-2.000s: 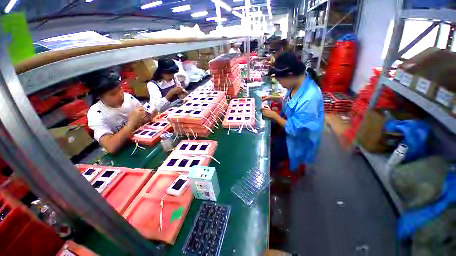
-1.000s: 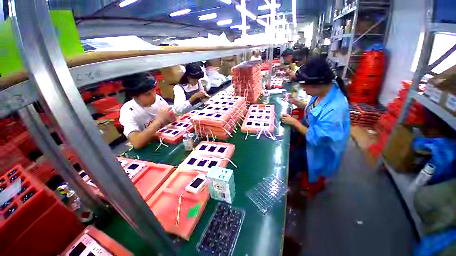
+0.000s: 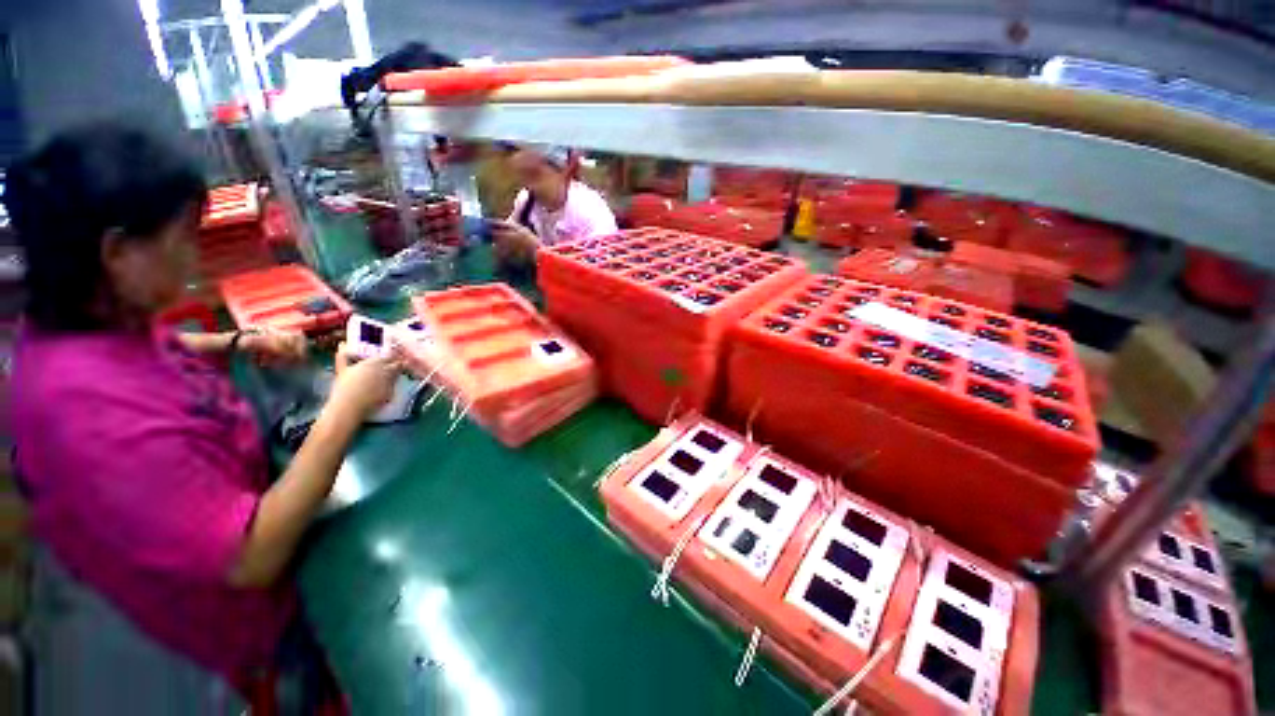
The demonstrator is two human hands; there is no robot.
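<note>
Neither of my hands is in the picture. Nearest in front of me, a salmon-pink foam tray [image 3: 727, 588] lies on the green bench [image 3: 462, 560], with white devices [image 3: 842, 571] with dark screens in its recesses and thin white cords over its edge. Behind it stand two deep red stacked trays [image 3: 895, 441] with a grid of dark openings. A white paper strip [image 3: 951, 343] lies across the right one. Stacked pink trays [image 3: 510, 371] with mostly bare recesses lie further left.
At left a person in a pink shirt [image 3: 140, 462] holds a white device [image 3: 368, 336]. Another person [image 3: 559, 210] sits across the bench. An overhead shelf [image 3: 839, 133] and a slanted grey post [image 3: 1175, 476] cross the view. Another pink tray [image 3: 1182, 671] lies at right.
My view has swung left to another part of the bench. The person in blue and the aisle are out of view; the person in pink and the deep red trays now show large.
</note>
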